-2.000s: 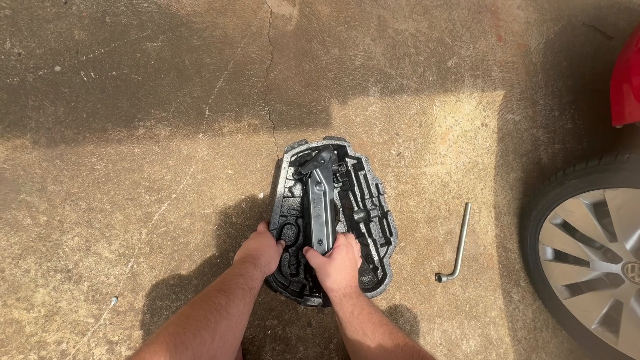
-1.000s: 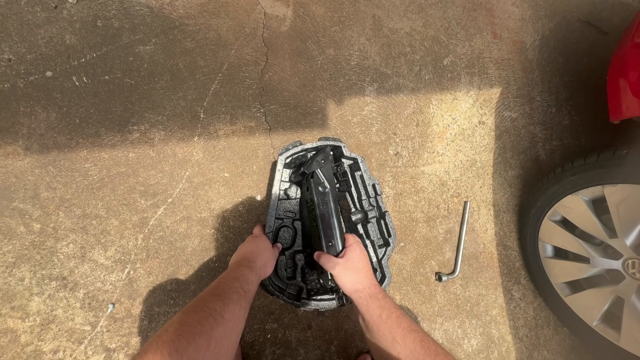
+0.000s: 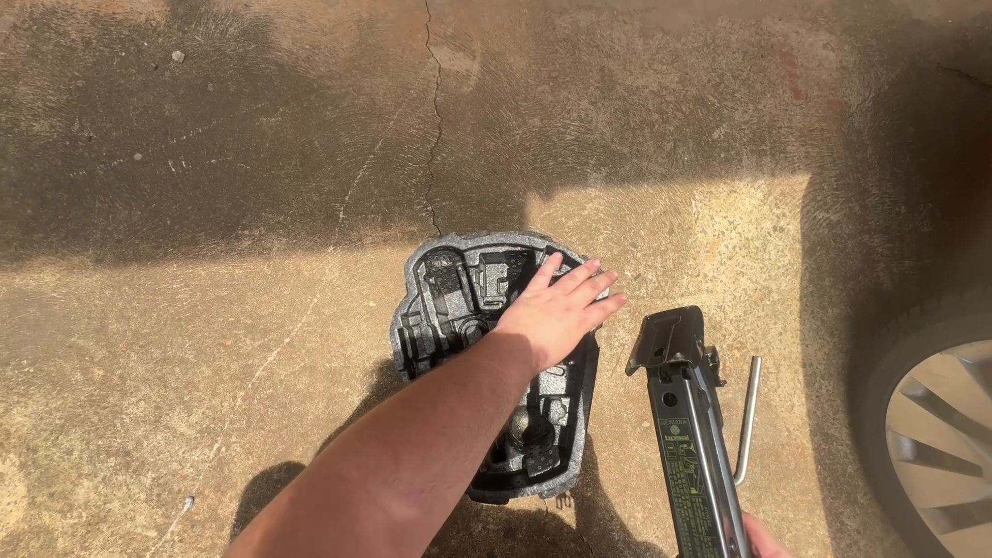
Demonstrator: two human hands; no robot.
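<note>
A black car jack (image 3: 686,434) with a printed label is out of the foam tray, at the lower right; my right hand (image 3: 763,539), mostly cut off by the bottom edge, grips its lower end. My left hand (image 3: 554,310) lies with fingers spread over the upper right part of the grey-black molded foam tool tray (image 3: 411,310), which rests on the concrete. My left forearm crosses the tray and hides part of its hollows. The L-shaped wheel wrench (image 3: 749,418) lies on the ground just right of the jack, its lower end hidden.
A car wheel with a silver multi-spoke rim (image 3: 942,442) stands at the right edge. The ground is concrete (image 3: 271,310), with a long crack running down to the tray and small pebbles at the left. Shadow covers the upper part.
The jack has come out of the tray and moved right in my right hand. My left hand has moved from the tray's left side across to its upper right. The tray now lies turned differently.
</note>
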